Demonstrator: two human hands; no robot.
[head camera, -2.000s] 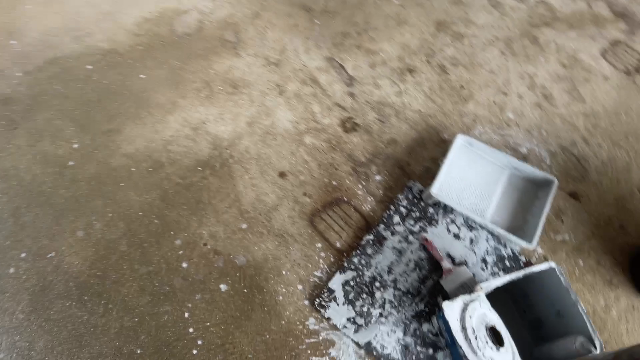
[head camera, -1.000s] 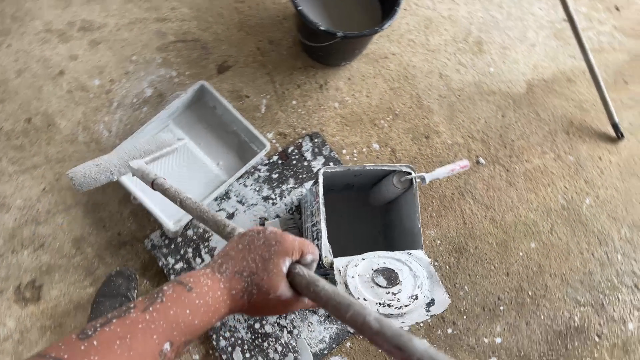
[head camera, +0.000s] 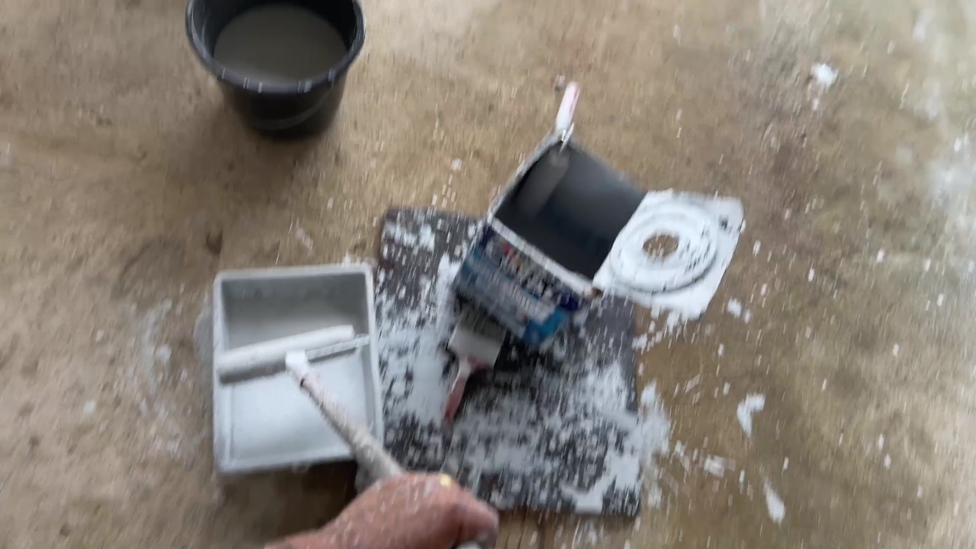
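Note:
My left hand (head camera: 415, 511), speckled with paint, is closed around the pole (head camera: 354, 438) of a paint roller at the bottom edge. The white roller sleeve (head camera: 286, 352) is at the grey-white paint tray (head camera: 217, 412), across its middle; contact with the paint is too blurred to tell. To the right stands an open square paint bucket (head camera: 526, 286), with a small roller inside, its handle (head camera: 566, 107) over the rim. The bucket's paint-caked lid (head camera: 686, 286) is folded out to the right. A flat paintbrush (head camera: 473, 354) lies against the bucket's near side. My right hand is out of view.
A paint-splattered dark board (head camera: 534, 450) lies beneath the square bucket and brush, beside the tray. A round black bucket (head camera: 282, 107) holding greyish liquid stands at the upper left. White paint spots mark the concrete floor (head camera: 839, 366) on the right.
The roller sleeve, over the tray's outer edge one second ago, is now across the tray's middle. My left hand still holds the pole. The view has turned considerably.

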